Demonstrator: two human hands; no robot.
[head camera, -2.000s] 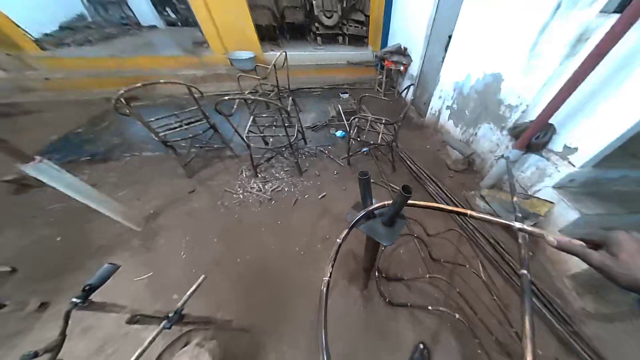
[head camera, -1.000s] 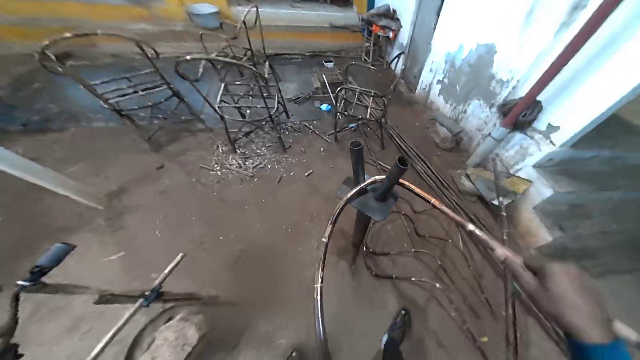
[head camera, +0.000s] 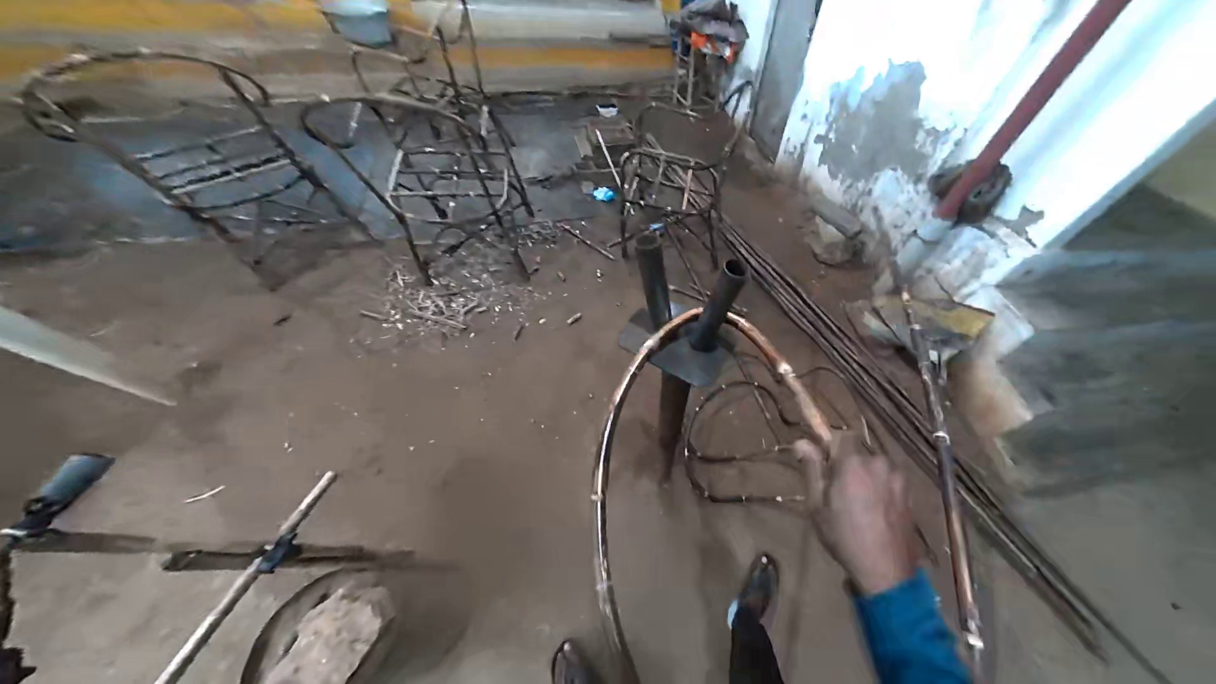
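My right hand (head camera: 863, 508), in a blue sleeve, is closed on the right part of a bent cane pole (head camera: 608, 418). The brown, jointed pole passes between two upright metal pipes (head camera: 722, 304) of a bending stand and curves down to the bottom edge, left of the stand. A flat metal plate (head camera: 698, 366) joins the pipes above a single post (head camera: 673, 427) on the ground. My left hand is out of view. Behind the stand, curved cane pieces (head camera: 741, 498) lie on the ground.
Cane chair frames (head camera: 451, 195) stand at the back left, with shavings (head camera: 446, 304) beneath. Long thin poles (head camera: 845, 366) lie along the right, beside another cane pole (head camera: 936, 427). A stone (head camera: 337, 632) lies at lower left. A red pipe (head camera: 1035, 104) leans near the peeling wall.
My right hand has swung inward from the right edge toward the stand with the pole, whose curve around the pipes is now tighter. The view has shifted somewhat.
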